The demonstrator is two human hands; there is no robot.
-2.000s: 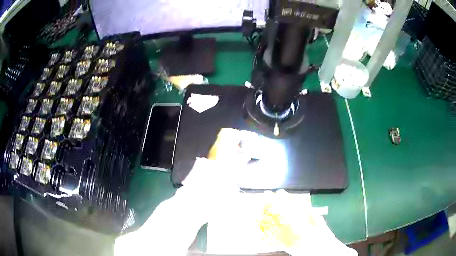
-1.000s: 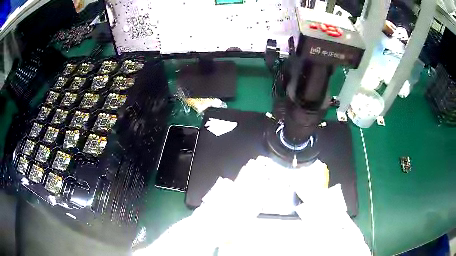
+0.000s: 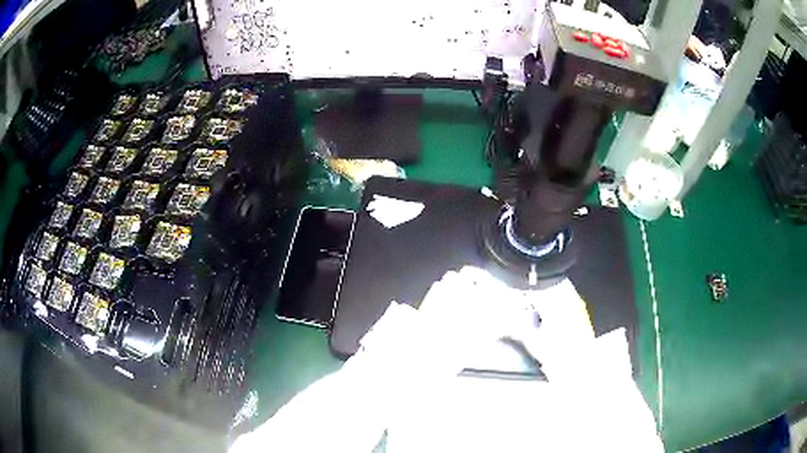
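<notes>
My left hand (image 3: 447,314) and my right hand (image 3: 566,323) are together below the ring light of the black microscope (image 3: 566,142). Both are washed out white by glare, so fingers and anything between them cannot be made out. The monitor (image 3: 380,40) shows a pale magnified surface with dark marks. The black microscope base (image 3: 389,265) lies partly under my hands. A black component tray (image 3: 159,287) at the left holds rows of small circuit boards (image 3: 170,240), with empty pockets at its near end.
A smartphone (image 3: 317,265) lies between trays and base. A white scrap (image 3: 394,211) is on the base's back left corner, with a crumpled clear-yellow item (image 3: 363,168) behind. A round tub (image 3: 652,186) stands by the shelf posts. One small board (image 3: 717,286) lies on the green mat (image 3: 734,354) at right.
Since two seconds ago, my hands have come together under the lens, covering the bright spot. The monitor went from a blurred purple-grey picture to dark marks on a pale surface. The camera view has shifted.
</notes>
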